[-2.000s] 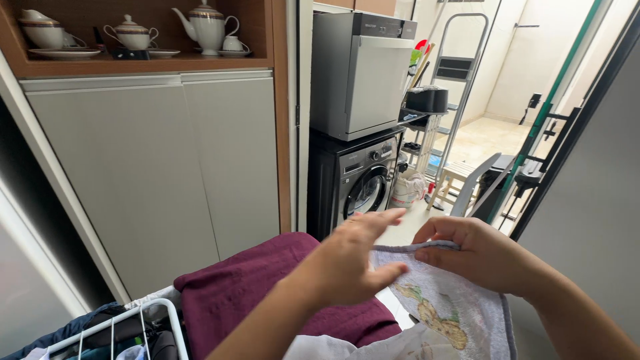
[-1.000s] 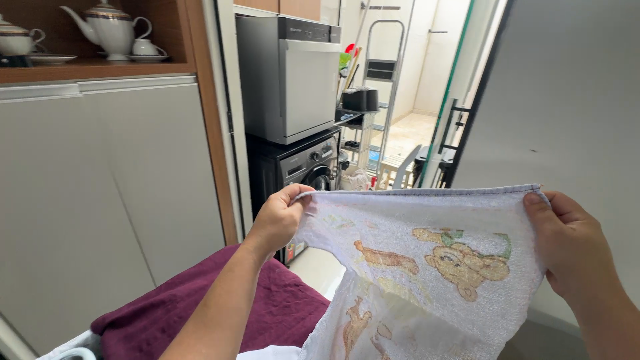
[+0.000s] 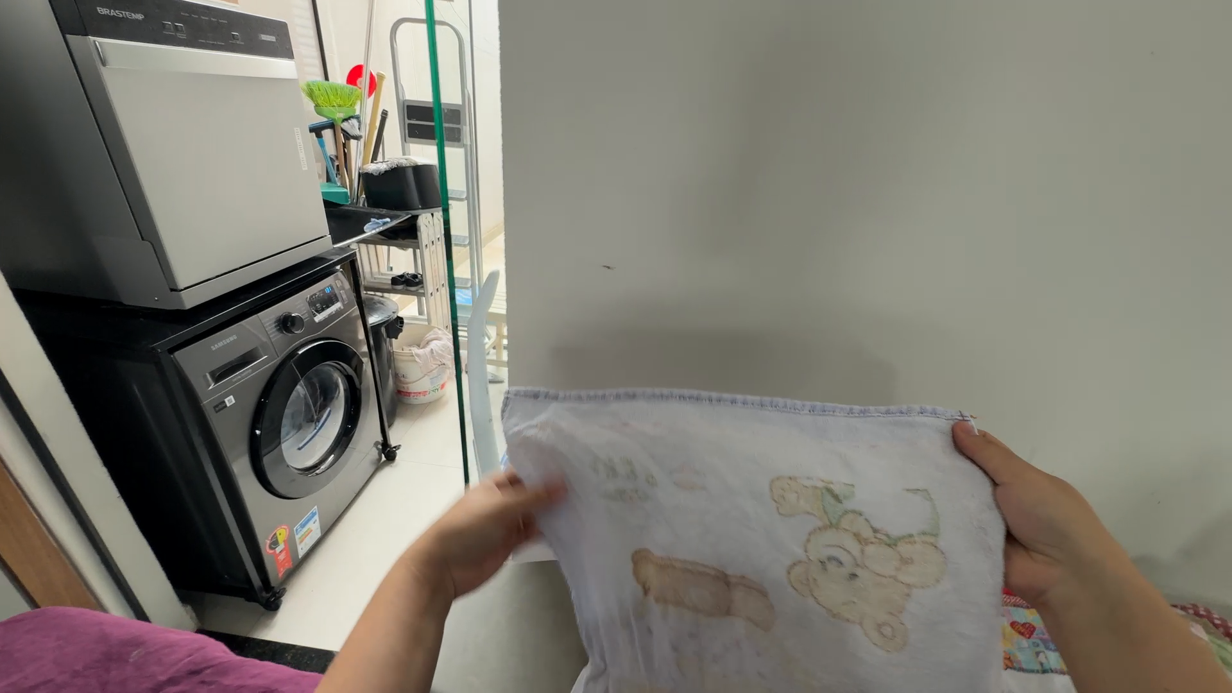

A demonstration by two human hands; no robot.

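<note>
A white cloth (image 3: 712,520) printed with teddy bears hangs spread between my hands, its blue-stitched edge on top. My right hand (image 3: 1035,505) grips the upper right corner, thumb on the front. At the left side edge, below the upper left corner, is my left hand (image 3: 486,529), blurred, with the cloth's edge at its fingers. A purple cloth (image 3: 144,654) lies at the lower left. Part of a colourful patterned cloth (image 3: 1032,635) shows behind my right wrist.
On the left a Brastemp dishwasher (image 3: 212,159) stands above a Samsung front-loading washing machine (image 3: 289,414). Beyond are a green broom (image 3: 332,98), a black bin (image 3: 402,185), a white bucket (image 3: 422,371), a stepladder (image 3: 433,120) and a glass door edge (image 3: 445,241). A pale wall (image 3: 818,192) fills the right.
The view has swung to the right. The bear-print cloth, partly gathered two seconds ago, is now spread out. My left hand has gone from its top corner to lower on its side edge.
</note>
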